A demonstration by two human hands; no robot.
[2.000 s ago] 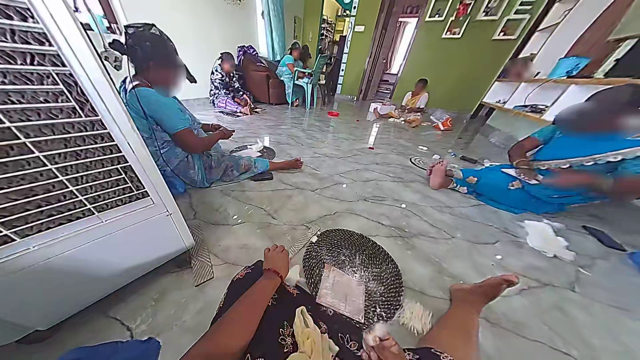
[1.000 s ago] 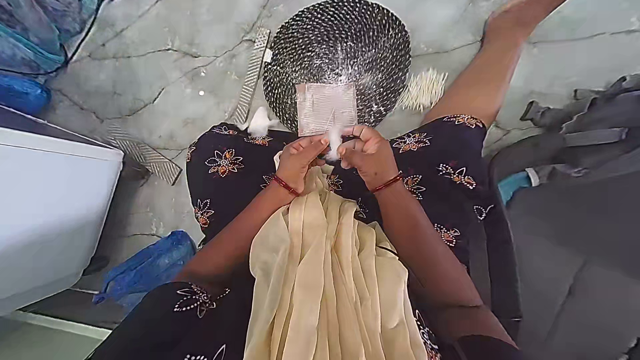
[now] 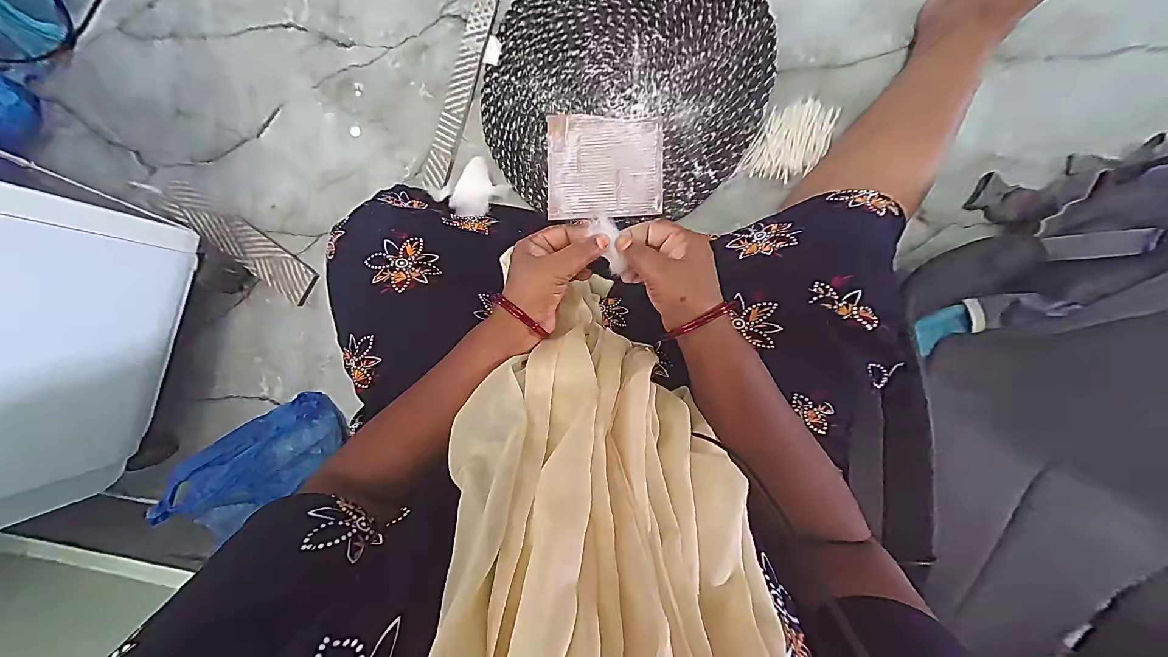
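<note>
My left hand (image 3: 549, 274) and my right hand (image 3: 671, 269) meet over my lap, pinching a small tuft of white cotton (image 3: 611, 248) between their fingertips. Just beyond them a ribbed, flat square board (image 3: 605, 169) rests on the near part of a round black-and-white woven mat (image 3: 630, 55), which is dusted with white powder or fibre. A larger lump of cotton (image 3: 474, 187) lies by my left thigh, near the mat's edge. On the floor right of the mat is a pile of thin cream-coloured sticks or wicks (image 3: 792, 139). A cream cloth (image 3: 593, 493) hangs down my front.
A blue plastic bag (image 3: 260, 456) lies at my left, beside a white appliance or cabinet (image 3: 82, 338). Patterned strips (image 3: 461, 100) lie on the marble-like floor (image 3: 228, 82). Grey fabric items, perhaps a bag (image 3: 1049, 438), are at my right.
Two seconds ago my hands were apart, the left beside the mat; one second ago they had met with cotton between them. The tuft now looks smaller. The view has swung down from the room.
</note>
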